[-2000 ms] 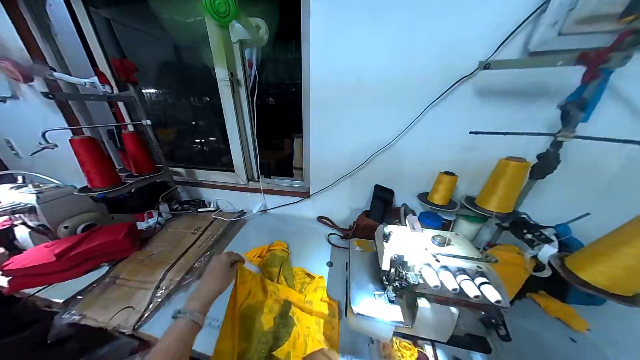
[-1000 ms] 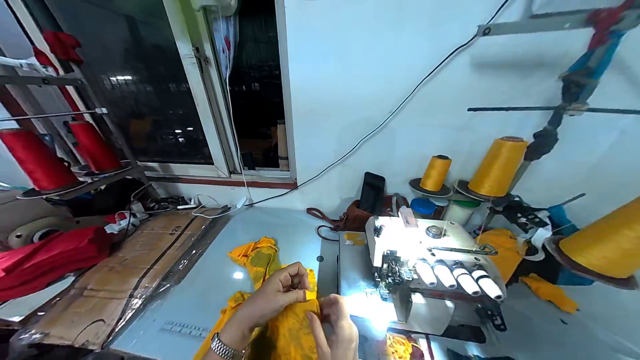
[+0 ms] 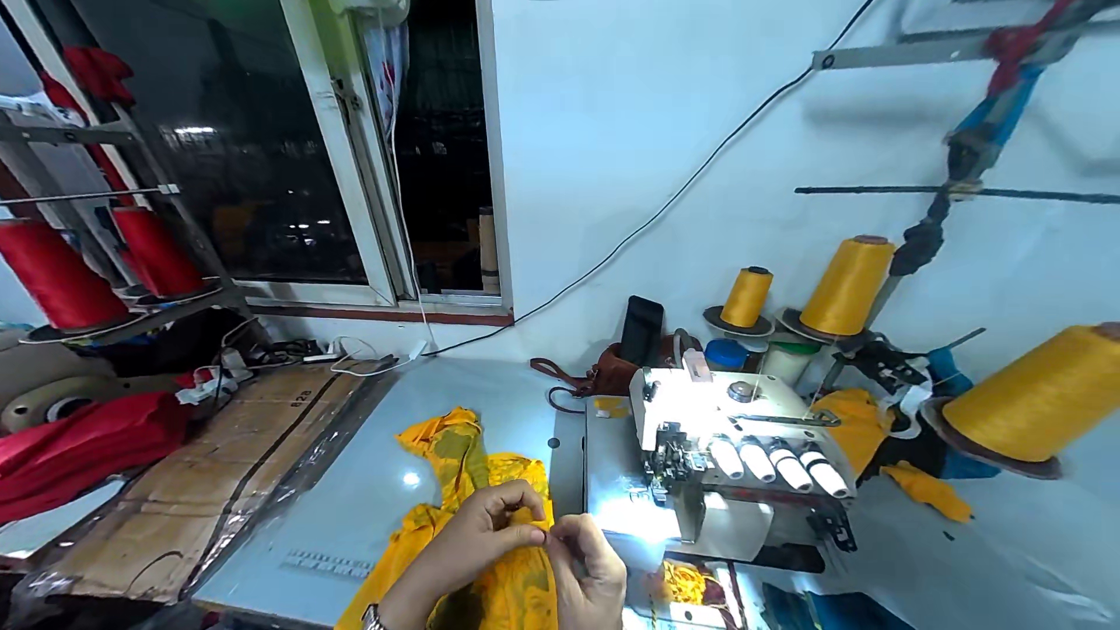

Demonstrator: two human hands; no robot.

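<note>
Yellow patterned fabric with darker patches lies on the pale table, under and around my hands. My left hand and my right hand meet over it, thumb and finger of each pinched together. Their tips hide what is between them; it looks like a bit of the yellow fabric, but this is too small to tell. A watch with a metal band is on my left wrist. Just right of my hands stands a white overlock sewing machine, its lamp lit.
Yellow thread cones stand behind and right of the machine. A phone leans by a brown leather bag. Flattened cardboard, red fabric and red thread cones are at left. Yellow scraps lie below the machine.
Two seconds ago my left hand was on the fabric's left side; it then moved right to meet my right hand. Over the last second both hands have stayed together. The view has shifted.
</note>
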